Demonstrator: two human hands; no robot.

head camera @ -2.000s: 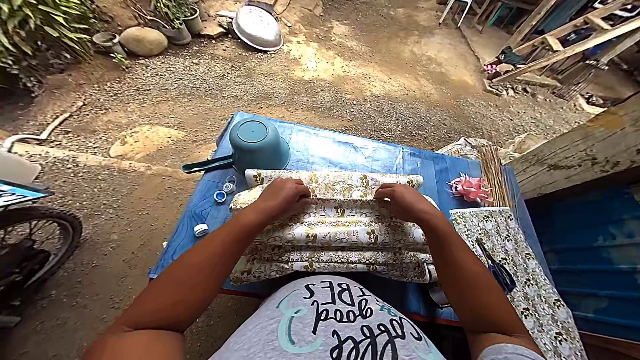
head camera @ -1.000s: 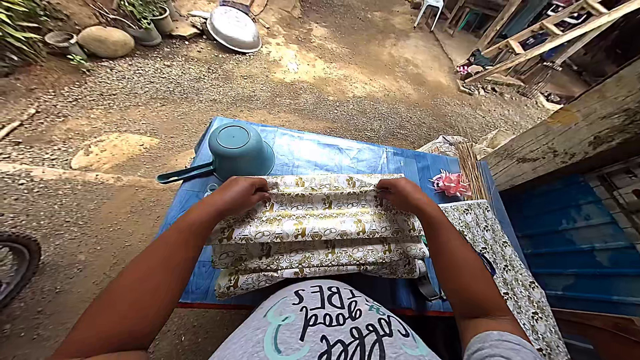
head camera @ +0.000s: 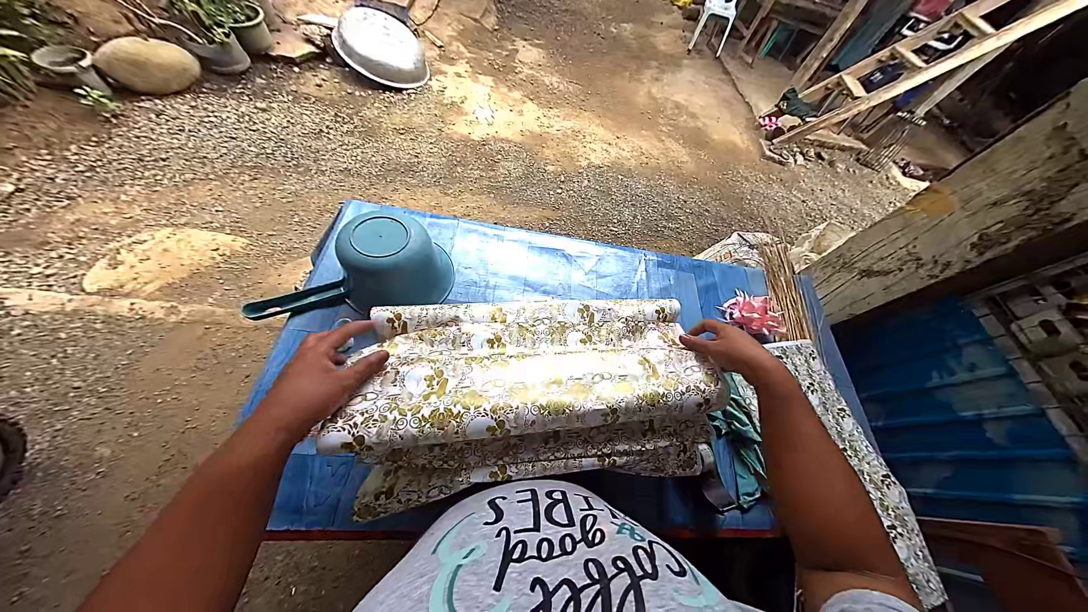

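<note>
A floral-patterned sheet [head camera: 527,382], white with gold and brown print, lies in loose folds across the blue table [head camera: 544,255], with a rolled part along its far edge. My left hand [head camera: 327,374] rests at the sheet's left end, thumb and fingers spread apart near the roll. At the right end, my right hand [head camera: 727,347] pinches the sheet's edge between thumb and fingers. A teal plastic dipper [head camera: 395,259] stands upside down beyond my left hand, its handle pointing left. Green cloth [head camera: 739,450] lies below my right wrist.
On the table's right are a pink artificial flower [head camera: 752,314], a bundle of thin sticks [head camera: 784,289] and another patterned sheet [head camera: 841,442] hanging past the near edge. A weathered wooden board [head camera: 952,204] borders the right side. A metal basin [head camera: 381,47] lies on the ground beyond.
My left hand has come off its grip on the sheet's far edge and spread at the left end. The sheet's upper layer now lies nearer me, showing a roll behind it.
</note>
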